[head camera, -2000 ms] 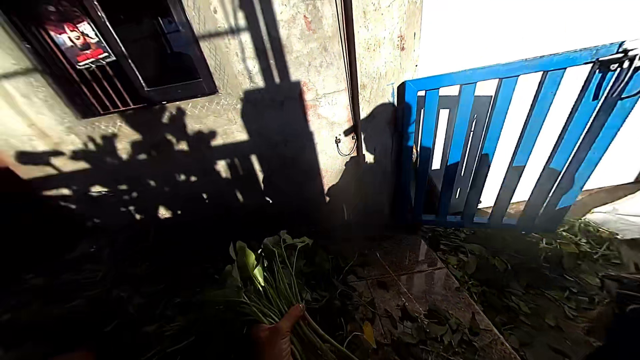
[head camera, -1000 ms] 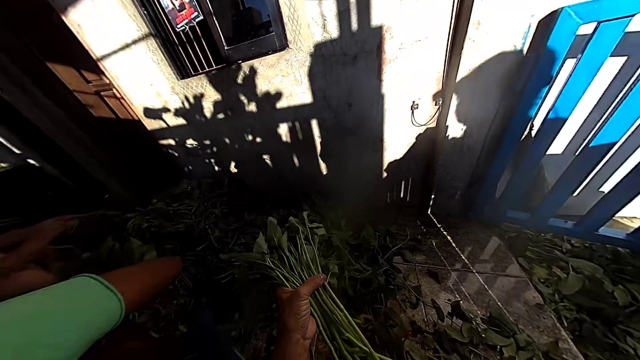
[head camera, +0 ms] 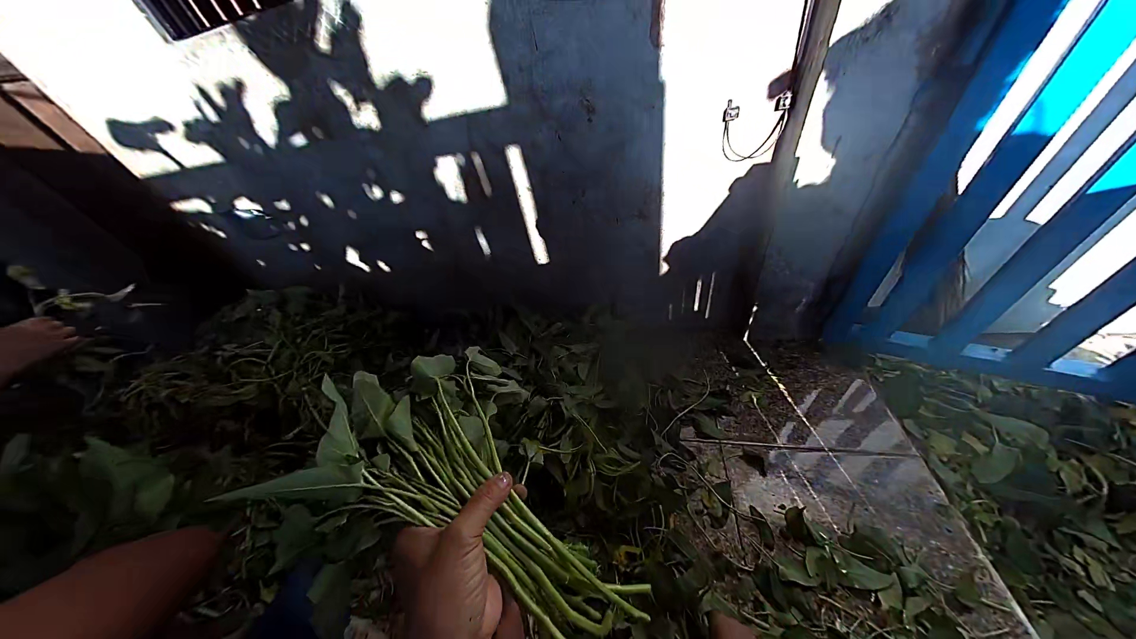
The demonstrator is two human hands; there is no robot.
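Note:
My left hand [head camera: 457, 568] is closed around a bunch of long green leafy stems [head camera: 524, 541] at the lower middle. The thumb lies across the stems. The broad leaves fan out to the upper left, and the bare ends point to the lower right. Below the bunch is a dark heap of loose leafy greens [head camera: 568, 390]. A small patch of skin [head camera: 732, 627] shows at the bottom edge; whether it is my right hand cannot be told.
At the far left is another hand [head camera: 35, 342], seemingly a co-worker's, near a leafy stem. A bare limb [head camera: 115, 577] crosses the lower left. Behind stands a shadowed wall [head camera: 577, 133]; a blue slatted gate [head camera: 1003, 257] stands right. Leaves litter the stone paving [head camera: 852, 497].
The view has swung down and closer to the greens. The bunch stays in my left hand. The green cloth seen at the left one second ago is out of view.

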